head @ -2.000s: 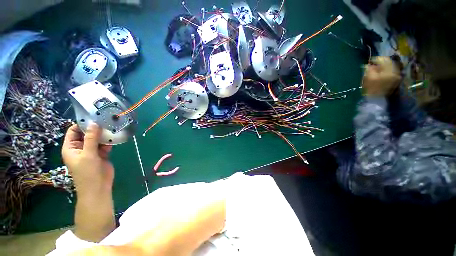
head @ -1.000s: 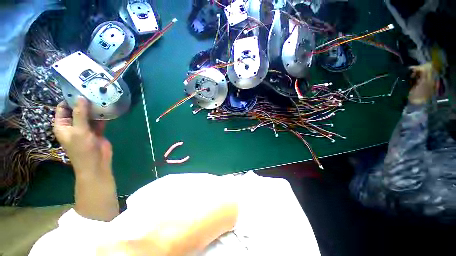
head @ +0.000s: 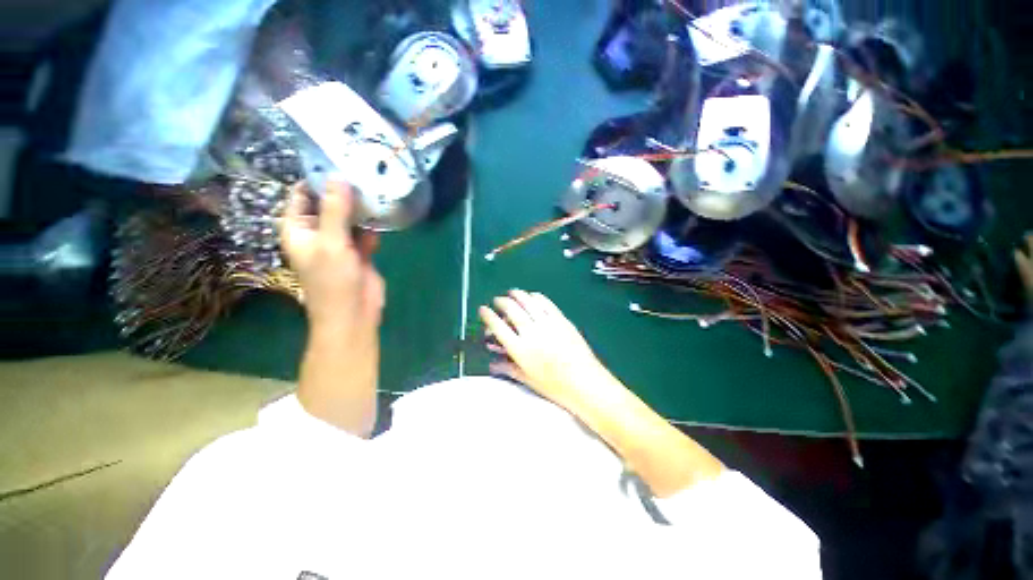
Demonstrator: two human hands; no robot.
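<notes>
My left hand (head: pixel 329 255) is at the left and grips the lower edge of a silver cover (head: pixel 349 150), fingers below and thumb on its face. The cover is tilted, with a small dark hole in its round end. Its coloured wires are not clearly visible. My right hand (head: pixel 544 346) is low over the green tabletop, right of the pale line, fingers bent and pointing left. What lies under its palm is hidden, and no pliers show.
Bundled harnesses (head: pixel 187 272) and a bluish-white plastic bag (head: pixel 170 85) are at the left. Silver covers (head: pixel 436 74) stand behind the held one. Fitted units (head: pixel 725 159) and a loose harness pile (head: pixel 782 300) are at centre-right. A person's sleeve (head: pixel 1002 419) is at the right edge.
The view has shifted, so the bench things sit further right. My right hand has come out over the tabletop where the pinkish-red pliers lay. My left hand still holds the cover.
</notes>
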